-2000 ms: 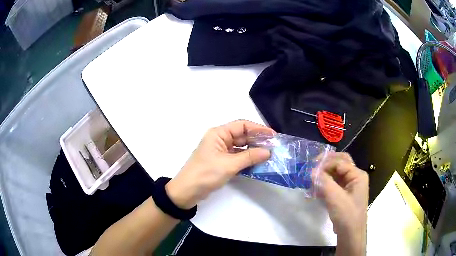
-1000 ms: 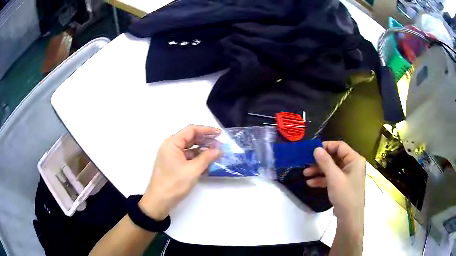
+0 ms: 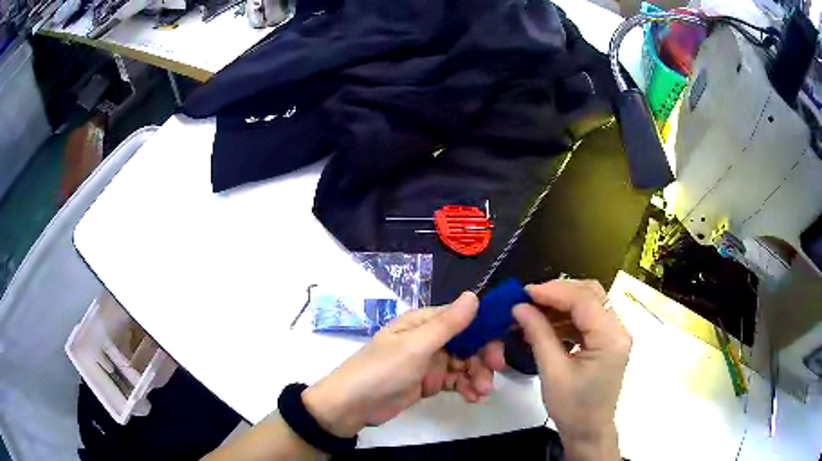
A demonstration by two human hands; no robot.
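My left hand (image 3: 406,360) holds a blue needle packet (image 3: 489,315) between thumb and fingers. My right hand (image 3: 577,347) pinches the packet's upper right end with thumb and forefinger. The clear zip-lock bag (image 3: 397,275) lies on the white table left of my hands, with blue and white packets inside. A small bent silver rod (image 3: 305,306) lies beside the bag. The red tool holder (image 3: 464,230), with thin silver rods across it, lies on the black garment (image 3: 397,135). No loose needle can be made out in my fingers.
The sewing machine (image 3: 748,144) stands at the right, with a black lamp (image 3: 645,144) lighting its bed. A parts tray (image 3: 135,410) hangs below the table's left edge inside the large white bin (image 3: 27,306). A green basket (image 3: 665,88) stands behind the lamp.
The blue packet has come out of the bag and is now in both hands. My left hand has let go of the bag, which lies on the table. The view has shifted toward the machine.
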